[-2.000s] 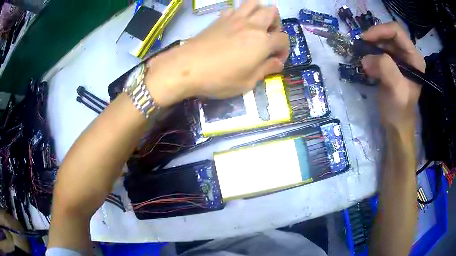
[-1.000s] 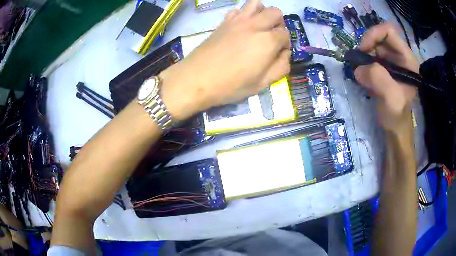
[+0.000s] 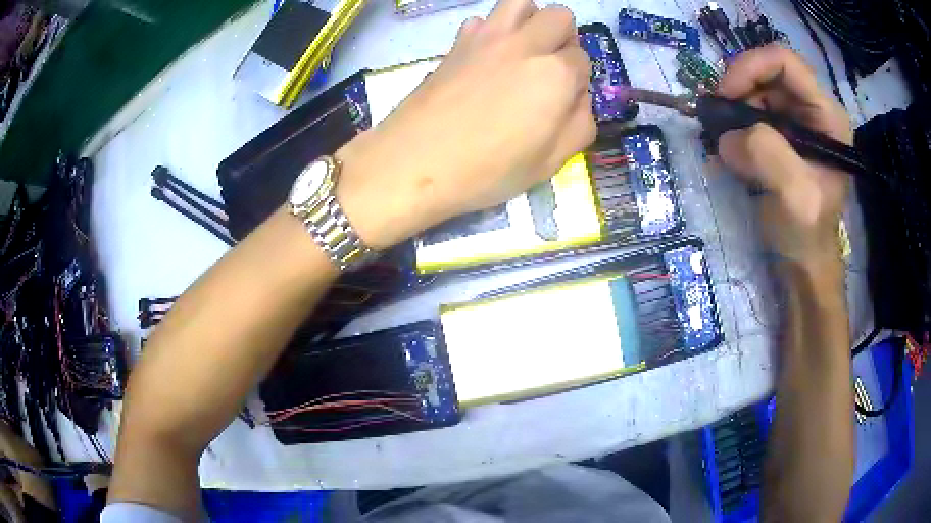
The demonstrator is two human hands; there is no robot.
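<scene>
My right hand (image 3: 786, 153) holds a soldering iron (image 3: 730, 114) by its black handle. Its pink-glowing tip is at the blue circuit board (image 3: 610, 74) of the farthest housing. My left hand (image 3: 526, 97), with a watch on the wrist, is bent over the left side of that board. Its fingertips are hidden, so what it holds cannot be told. Nearer me lie a second circuit board (image 3: 651, 179) wired beside a yellow-edged battery cell (image 3: 567, 209), and a third circuit board (image 3: 694, 296) beside a white cell (image 3: 531, 342).
Black housings (image 3: 347, 383) with red wires lie at centre left. Another yellow-edged cell (image 3: 301, 46) lies at the back left. Loose boards (image 3: 658, 31) lie at the back right. Dark assemblies (image 3: 71, 306) are piled at left. A blue bin (image 3: 888, 439) is below the bench at right.
The iron has moved left and down from above the loose parts onto the farthest board. My left hand has shifted only slightly; its wrist has turned, showing the watch face.
</scene>
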